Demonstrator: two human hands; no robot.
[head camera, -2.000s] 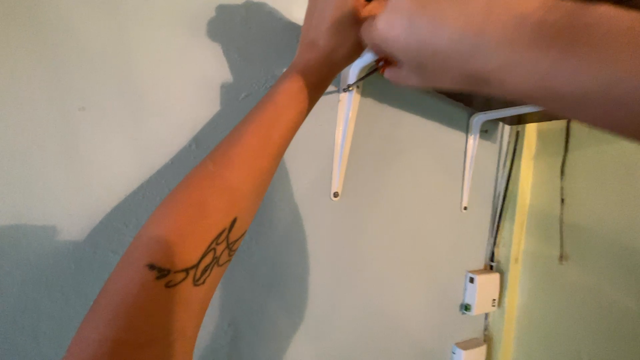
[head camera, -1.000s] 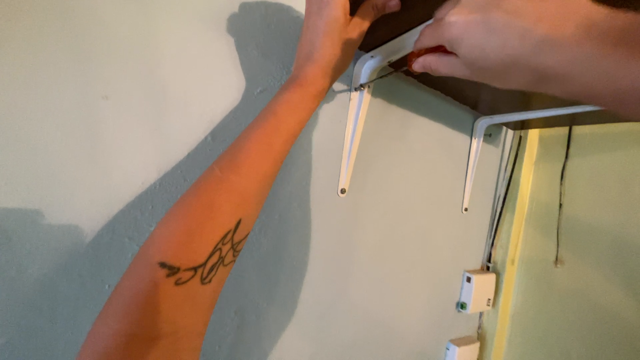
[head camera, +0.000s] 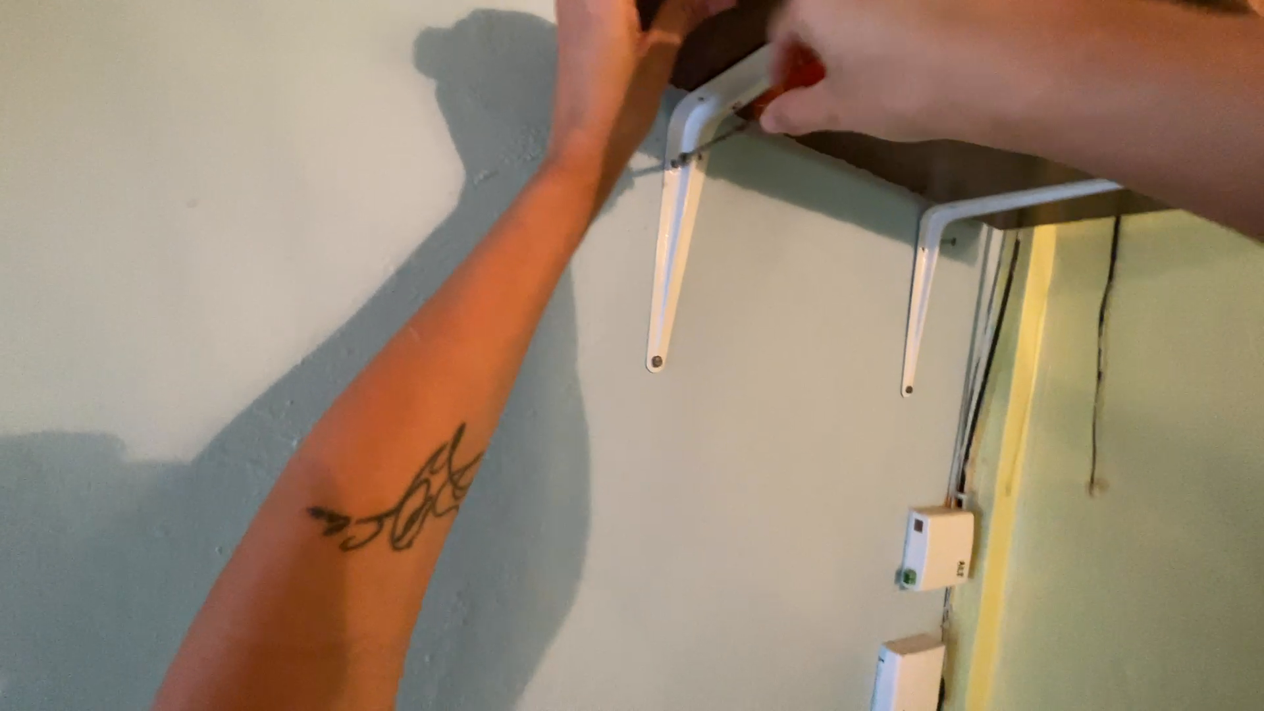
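Observation:
My right hand (head camera: 829, 74) is closed on the red handle of a screwdriver (head camera: 731, 136). The tool's thin metal shaft slants down-left to a screw near the bend of the nearer white metal shelf bracket (head camera: 676, 237). That bracket stands on the wall under a dark brown shelf (head camera: 889, 163). My left hand (head camera: 617, 59) is raised at the shelf's near edge, left of the bracket, partly out of view at the top; whether its fingers grip the shelf cannot be seen. A second white bracket (head camera: 923, 286) supports the shelf farther right.
Two white wall boxes (head camera: 938, 548) (head camera: 908, 676) are mounted low near the room corner. Dark cables (head camera: 987, 375) run down beside a yellow strip (head camera: 1022, 375). Another dark cord (head camera: 1101, 346) hangs on the right wall. The pale wall (head camera: 770, 494) carries my arm's shadow.
My right hand, over the bracket's bend two seconds ago, has moved right, and more of the shelf and bracket shows. The left hand stays raised by the shelf.

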